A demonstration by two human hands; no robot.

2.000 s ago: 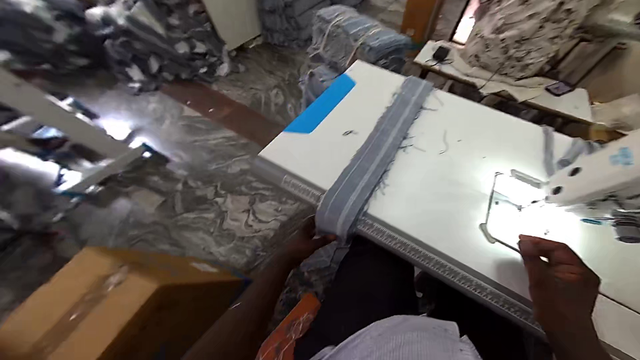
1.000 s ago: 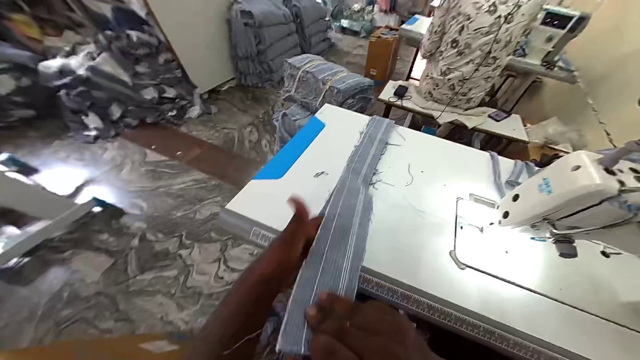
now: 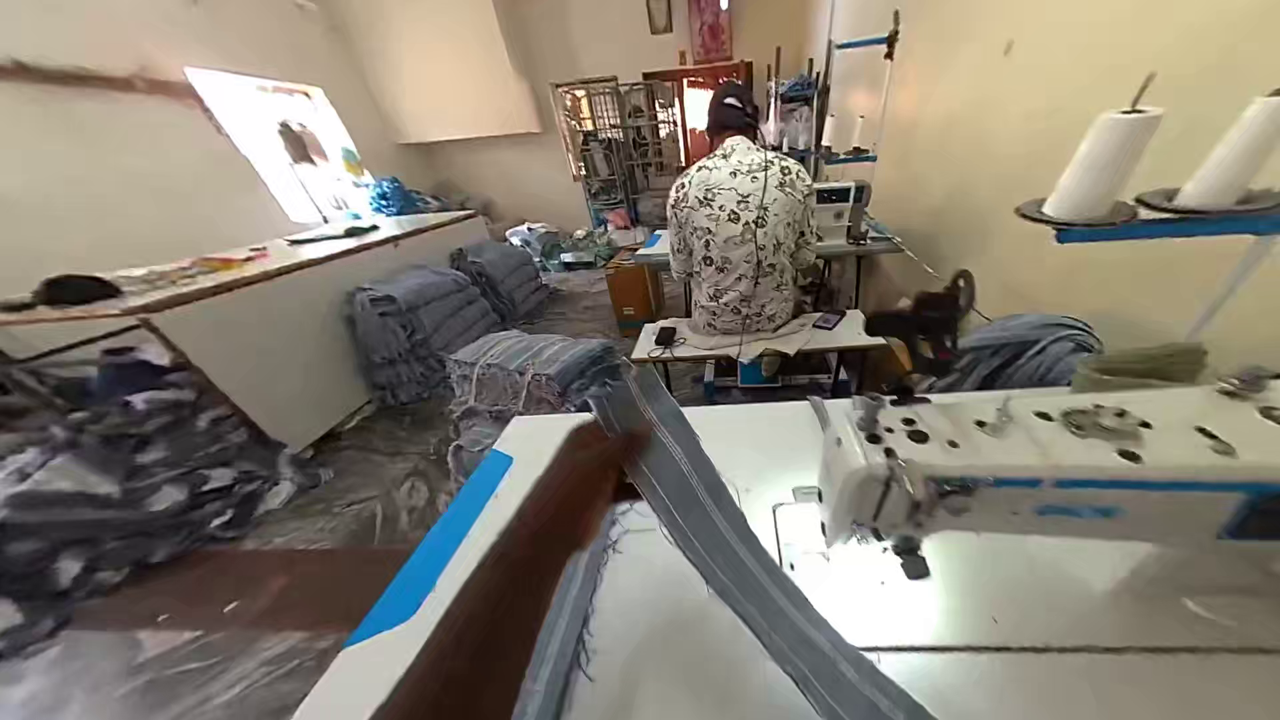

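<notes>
My left hand (image 3: 610, 455) is raised over the left part of the white sewing table (image 3: 690, 640), blurred, gripping a long strip of grey-blue striped fabric (image 3: 700, 490). From the hand the strip runs down to the right and leaves the view at the bottom. Another length of frayed striped fabric (image 3: 570, 610) hangs below the hand, beside my forearm. My right hand is out of view. To the right stands a white industrial sewing machine (image 3: 1060, 500), its lamp lighting the table around the needle area.
Bundles of grey fabric (image 3: 425, 320) and a striped stack (image 3: 530, 365) stand beyond the table. Loose fabric pieces (image 3: 130, 490) lie in a heap at left. A person in a patterned shirt (image 3: 742, 235) sits ahead with their back to me. White thread cones (image 3: 1105, 165) stand on a rack at right.
The view has swung up toward the room. My left hand has lifted the fabric strip from the table's front edge. My right hand, on the strip one second ago, has left the view.
</notes>
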